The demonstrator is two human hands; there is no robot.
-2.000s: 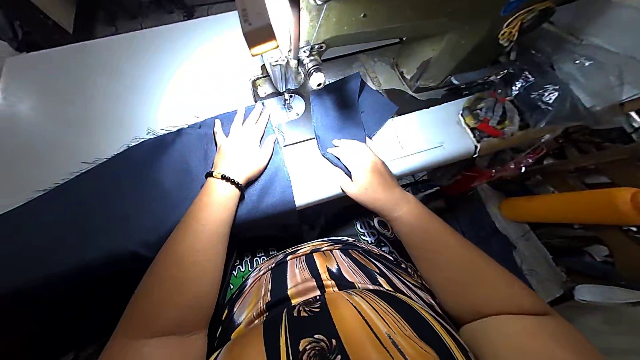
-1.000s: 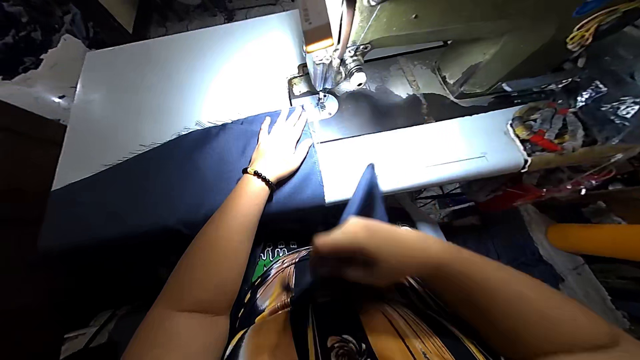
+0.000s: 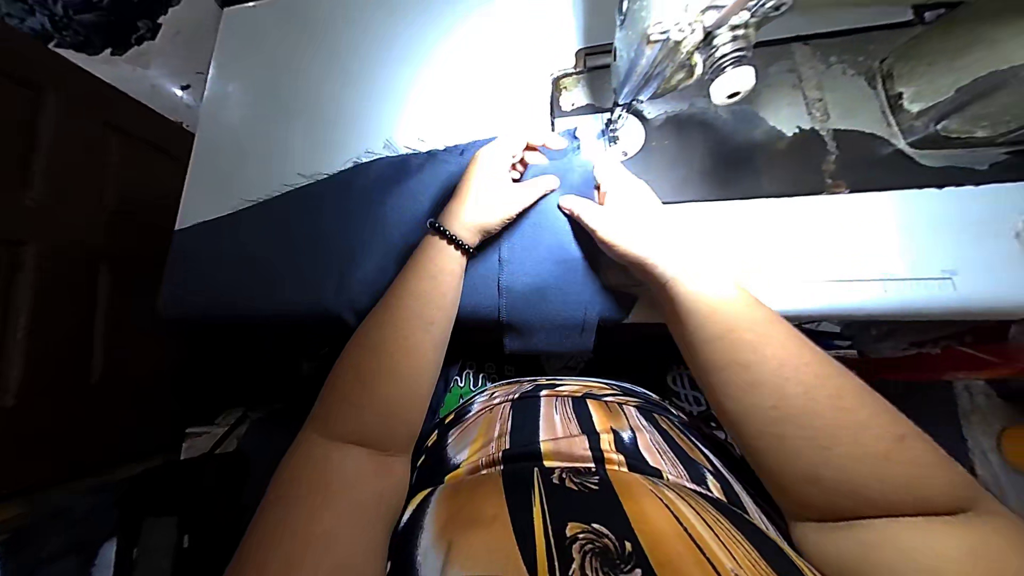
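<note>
A long piece of navy blue fabric (image 3: pixel 320 232) with a frayed far edge lies over the front of the sewing table. A smaller navy blue fabric piece (image 3: pixel 548 280) lies at its right end, hanging over the table's front edge. My left hand (image 3: pixel 508 184), with a black bead bracelet (image 3: pixel 451 238) at the wrist, rests on the fabric with bent fingers. My right hand (image 3: pixel 628 216) grips the right edge of the smaller piece, its fingertips lost in glare. Both hands are just in front of the sewing machine's presser foot (image 3: pixel 618 128).
The machine's head (image 3: pixel 664 48) stands above the needle plate (image 3: pixel 630 138). Its green body (image 3: pixel 960 80) extends to the right. The white tabletop (image 3: pixel 320 96) spreads behind the fabric, and dark cloth (image 3: pixel 88 20) lies at the far left.
My right hand has come from near my lap up beside my left hand, and the smaller piece now lies at the long fabric's right end. The view has moved closer.
</note>
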